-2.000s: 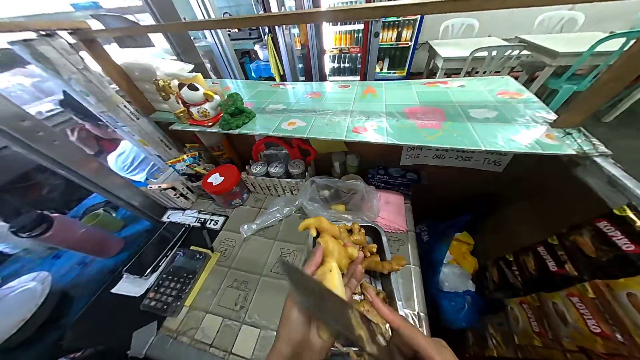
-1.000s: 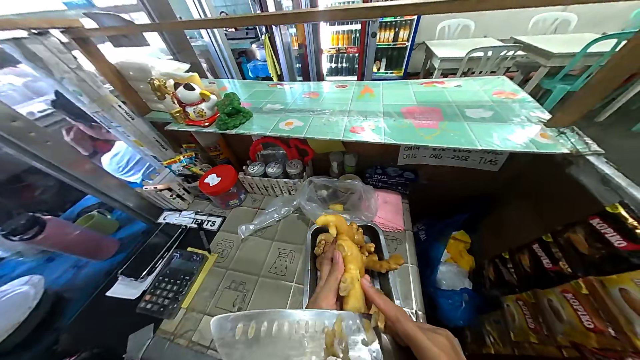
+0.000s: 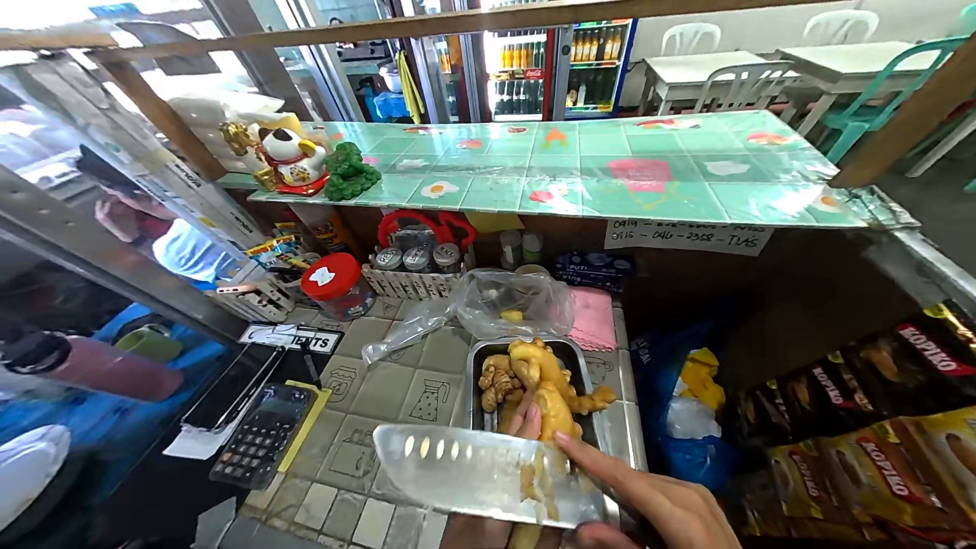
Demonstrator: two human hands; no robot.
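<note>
My left hand (image 3: 523,424) grips a piece of ginger root (image 3: 550,389) over a metal tray (image 3: 473,358), mostly hidden behind the blade. My right hand (image 3: 656,499) holds a broad kitchen knife (image 3: 457,465), its index finger stretched toward the ginger. The blade lies flat across the near end of the tray, with a row of oval holes near its tip and wet peel stuck on it. More knobbly ginger (image 3: 499,383) rests in the tray under the held piece.
Behind the tray are a clear plastic bag (image 3: 511,301) and a pink cloth (image 3: 592,316). A red-lidded jar (image 3: 335,286) and a calculator (image 3: 263,435) are to the left. Coffee packs (image 3: 854,465) and a blue bag (image 3: 690,457) are right. A tiled shelf (image 3: 534,164) spans the back.
Two seconds ago the blade was steeply angled beside the ginger; now it lies across in front. The held ginger has been turned more upright. Peel shows on the blade.
</note>
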